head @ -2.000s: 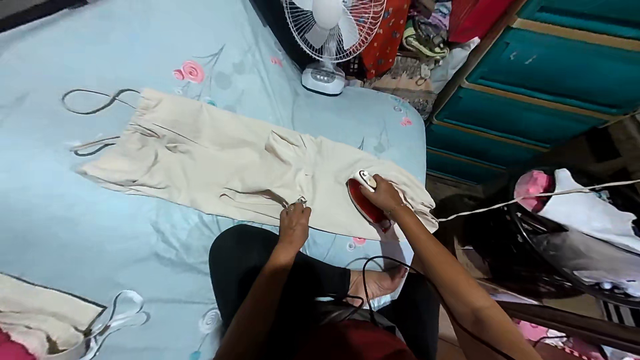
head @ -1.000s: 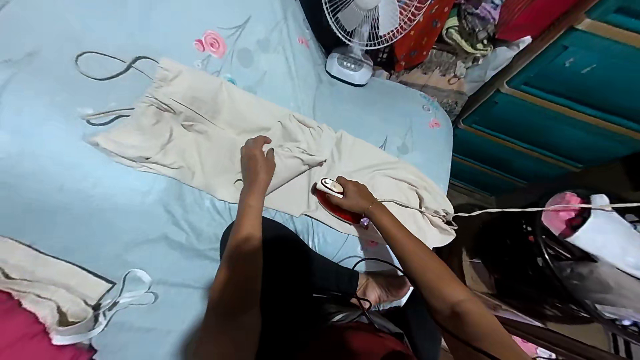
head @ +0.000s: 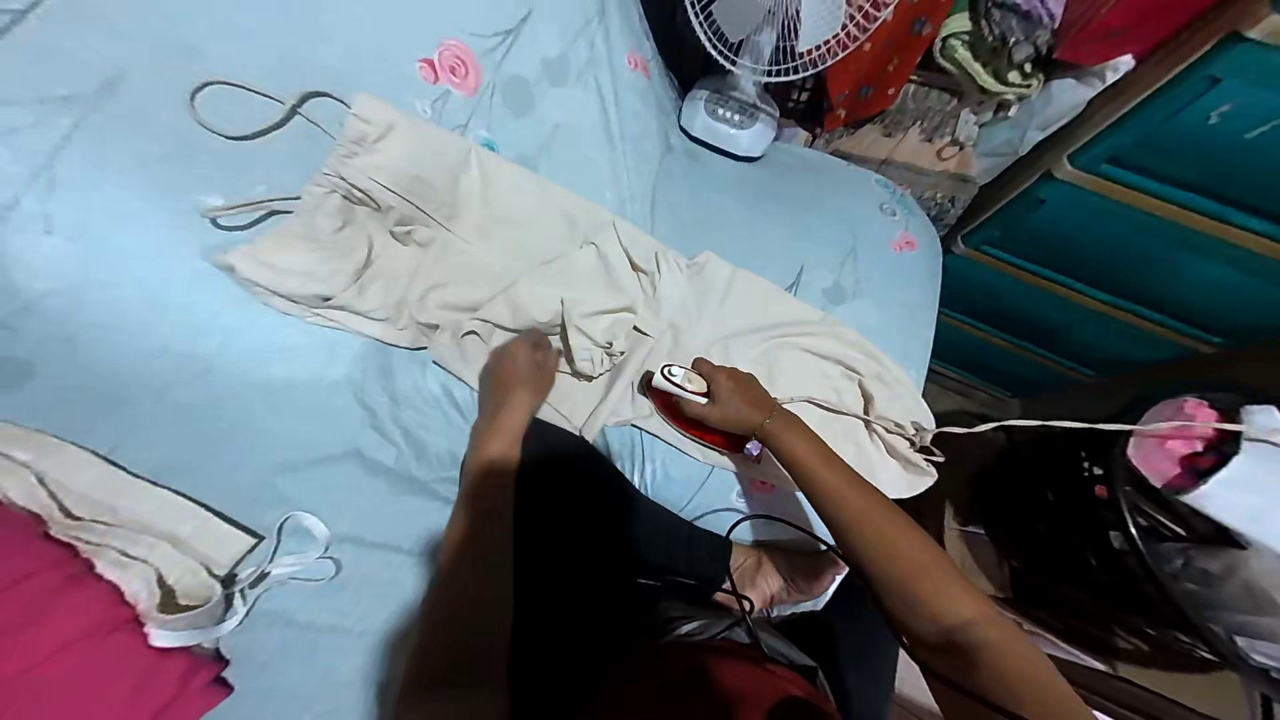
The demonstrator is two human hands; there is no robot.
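Note:
A cream cloth garment (head: 540, 240) with drawstring cords lies lengthwise across the bed, wrinkled and bunched near its middle. My right hand (head: 735, 398) grips the white handle of a red clothes iron (head: 690, 415), which rests on the garment's near edge, right of the bunched folds. My left hand (head: 518, 375) is at the garment's near side, left of the iron, with its fingers curled at the cloth; whether they pinch it cannot be told. A thin cord (head: 1050, 425) runs right from the garment's far right end.
A light blue floral bedsheet (head: 380, 440) lies underneath. An electric fan (head: 730, 120) stands at the back. Another cream cloth with white straps (head: 200, 530) and a magenta cloth (head: 90, 630) lie at left. A black cable (head: 780, 518) loops near my foot. Teal drawers (head: 1100, 270) stand right.
My left hand has moved from on top of the garment toward its near edge, and the middle cloth is more bunched. The iron stays in my right hand. The view has shifted somewhat.

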